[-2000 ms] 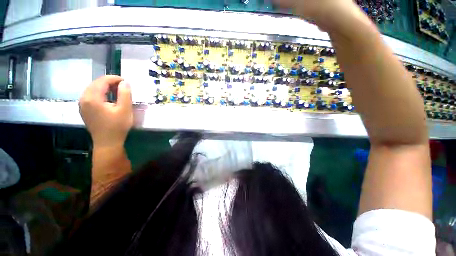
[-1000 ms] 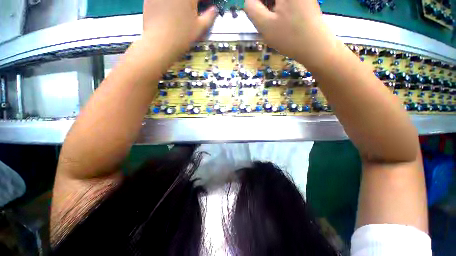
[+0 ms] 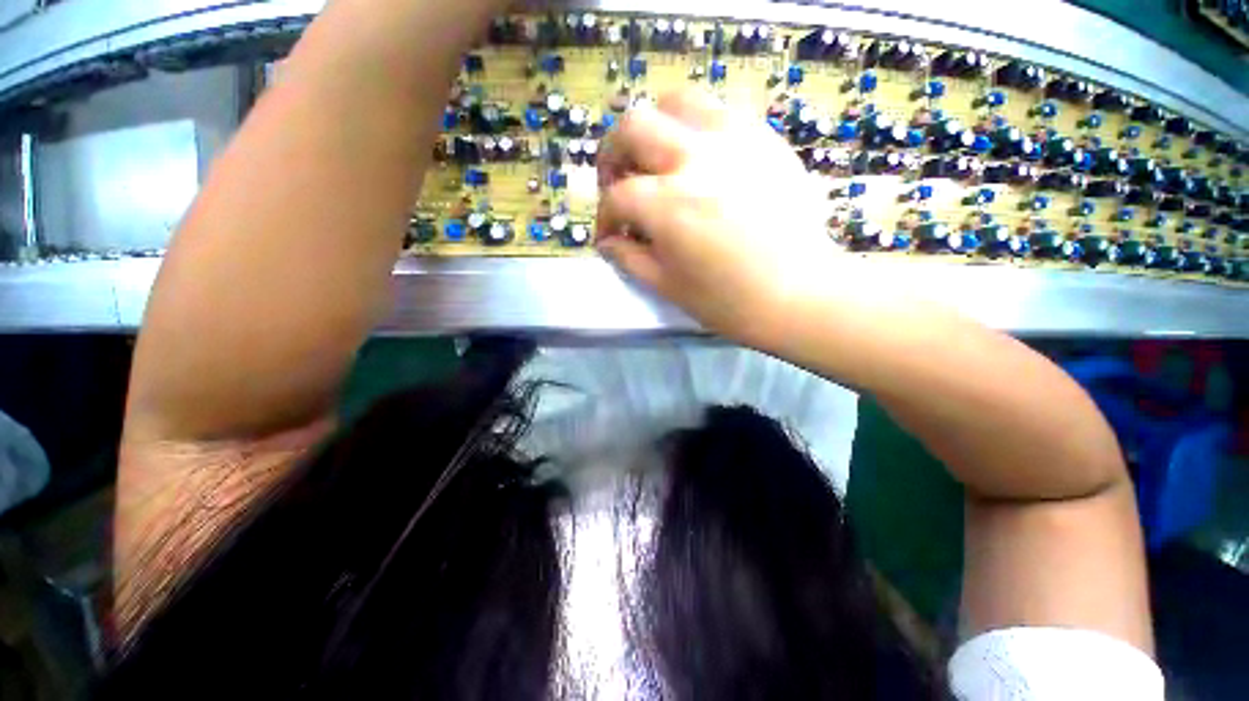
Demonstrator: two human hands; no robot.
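Tan-yellow circuit board panels [image 3: 521,185] dotted with small blue, black and pale-topped parts lie in a row between the conveyor rails. My right hand [image 3: 699,206] is over the panel near the middle, palm down, with fingers curled and fingertips low at the board. Whether it pinches a component cannot be seen. My left forearm crosses the left end of the panel and reaches up past the far rail; my left hand is cut off by the top edge.
The near silvery rail [image 3: 548,299] runs across in front of me, and the far rail [image 3: 1096,62] curves behind the boards. Cross shafts [image 3: 28,192] show at the left. Part of a separate board [image 3: 1226,17] shows at the top right. Dark hair hangs below.
My right hand has come down from the shelf onto the panel. My left hand has gone out at the top. The view has shifted, so the rails and boards sit higher.
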